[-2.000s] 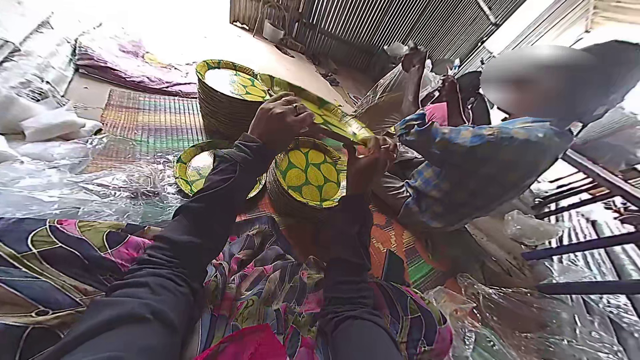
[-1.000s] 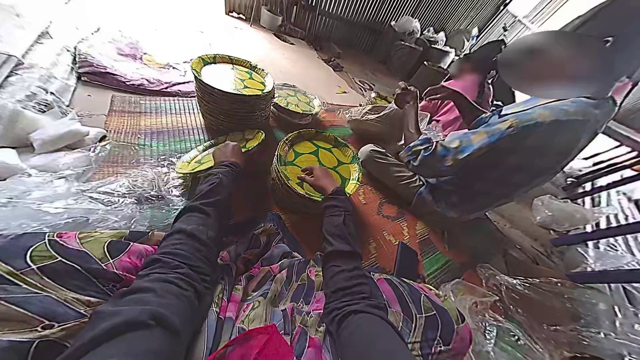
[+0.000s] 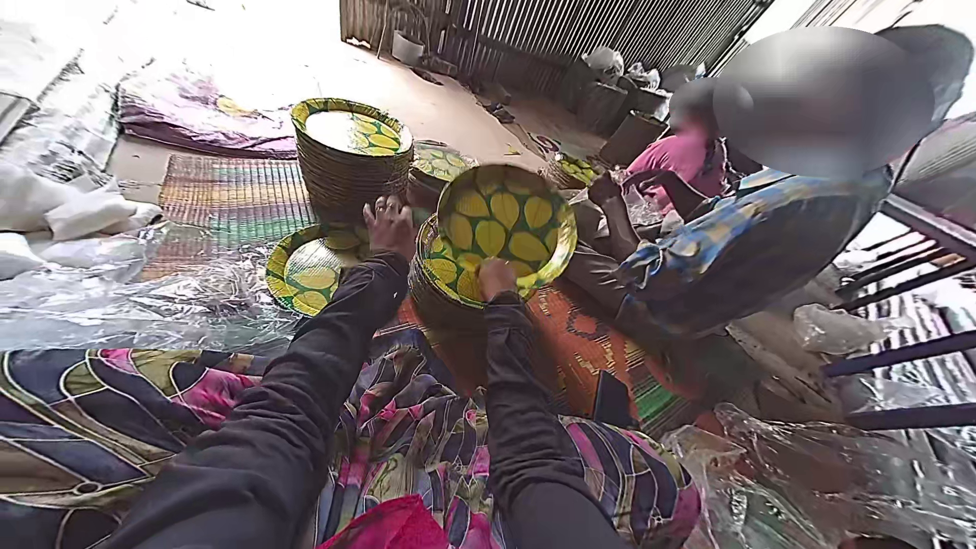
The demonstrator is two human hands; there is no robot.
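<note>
My right hand (image 3: 497,279) grips the near rim of a round green-and-yellow patterned plate (image 3: 499,217), which is tilted up above a stack of matching plates (image 3: 438,263). My left hand (image 3: 390,225) is over the gap between this stack and a plate lying lower to the left (image 3: 305,271), its fingers spread and nothing seen in them. Behind my left hand rises a tall stack of the same plates (image 3: 353,149). Another patterned plate (image 3: 442,162) lies behind, partly hidden by the raised one.
Clear plastic sheeting (image 3: 221,297) lies at the left, and more plastic film (image 3: 770,473) at the lower right. A person in a blue checked shirt (image 3: 732,252) sits close on the right, with another in pink (image 3: 679,168) beyond. Woven mats (image 3: 236,198) cover part of the floor.
My right hand has raised a plate from the near stack, where it rested one second ago. My left hand has moved off the left plate, toward the right.
</note>
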